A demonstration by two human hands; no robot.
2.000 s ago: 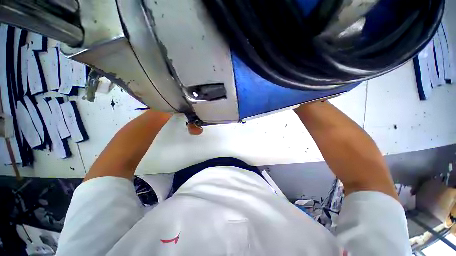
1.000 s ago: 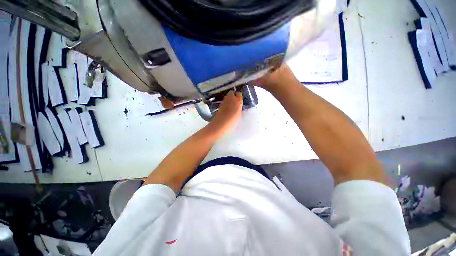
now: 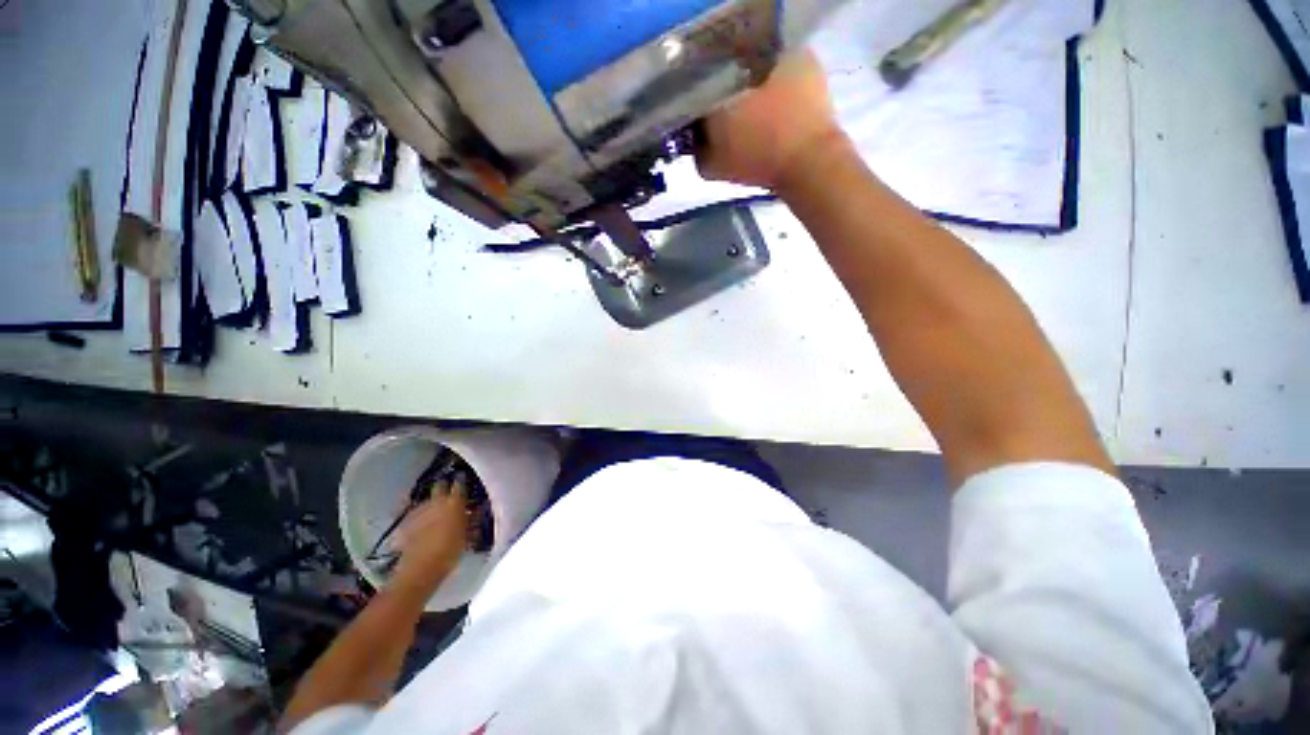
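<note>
The straight-knife cutting machine (image 3: 632, 86) stands at the top centre, its grey base plate (image 3: 690, 263) flat on the white table (image 3: 474, 345). My right hand (image 3: 776, 129) is closed around the machine's handle on its right side; the handle is mostly hidden. My left hand (image 3: 438, 528) is down inside the white waste bin (image 3: 529, 481), over dark scraps. Its fingers are blurred and I cannot tell if they hold anything. The fabric lay with its white paper marker (image 3: 991, 129) lies to the right of the machine.
Cut pieces (image 3: 280, 259) with dark edges lie in groups at the left, with a small metal clamp (image 3: 362, 144) on them. A long brown stick (image 3: 161, 187) crosses the left side. Mottled weights lie on the paper at left (image 3: 84, 237) and right (image 3: 941, 40). Scraps litter the floor.
My left hand has left the area under the machine and gone down into the bin. The machine sits higher in view, showing more of its base plate. My right hand stays at the machine.
</note>
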